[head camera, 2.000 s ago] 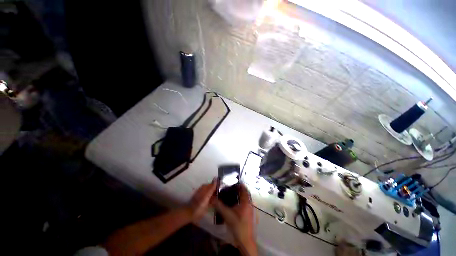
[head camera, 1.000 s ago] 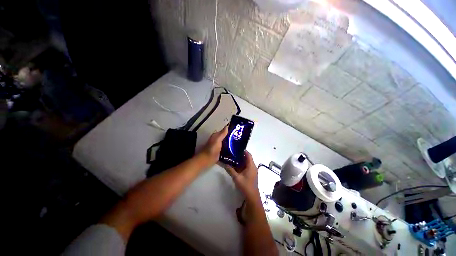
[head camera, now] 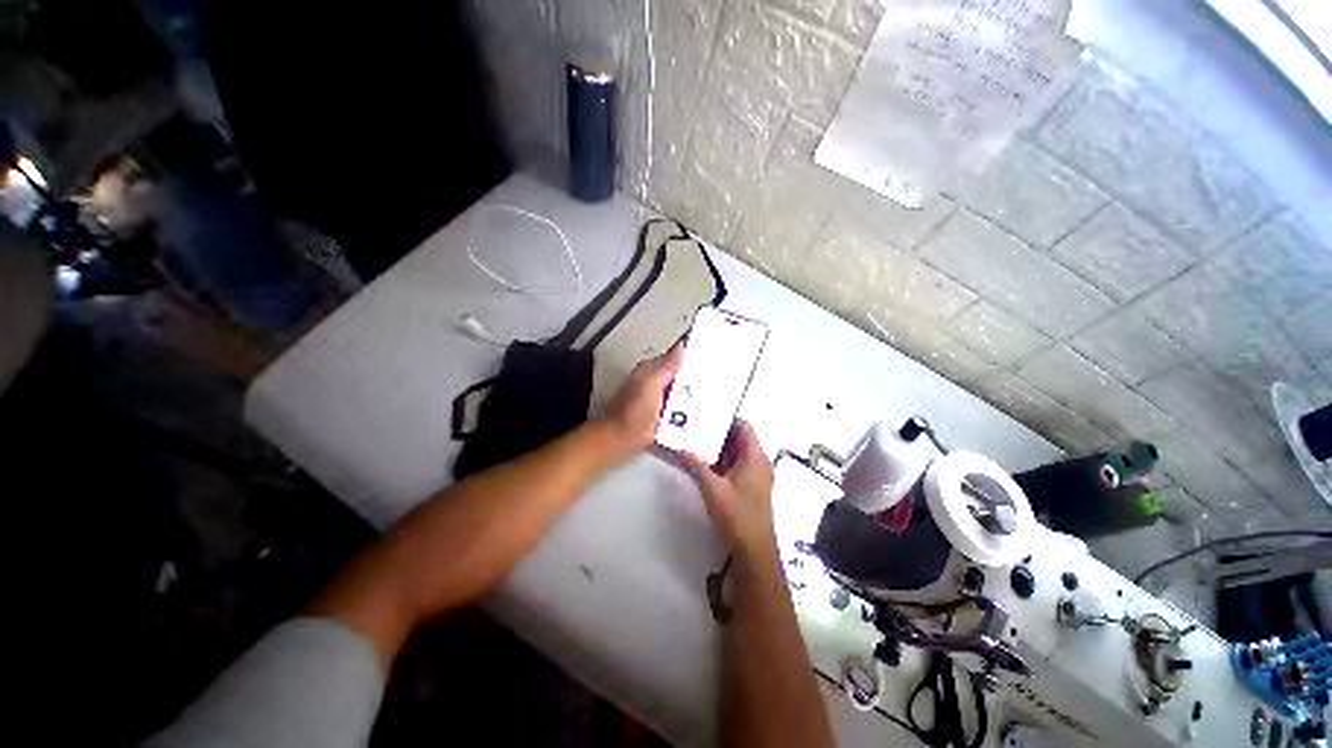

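A smartphone (head camera: 716,383) with a bright white screen is held above the white machine table (head camera: 365,329). My left hand (head camera: 643,402) grips its left edge. My right hand (head camera: 738,478) holds its lower right edge. Behind the phone lies a cream panel with dark borders (head camera: 660,310), partly hidden by the phone and my left hand. Dark folded fabric (head camera: 529,409) lies left of my left hand, partly covered by my forearm.
The sewing machine (head camera: 1074,687) stands at the lower right, with a white lamp (head camera: 884,465) and black-handled scissors (head camera: 950,701). A dark cylinder (head camera: 590,135) stands by the wall. A white cable (head camera: 563,241) lies nearby. Thread cones (head camera: 1088,494) and blue bobbin pegs (head camera: 1285,669) are at right.
Both hands have raised the phone up the table, away from its place beside the machine. Its screen has gone from a dark display with purple light to bright white. The view has shifted.
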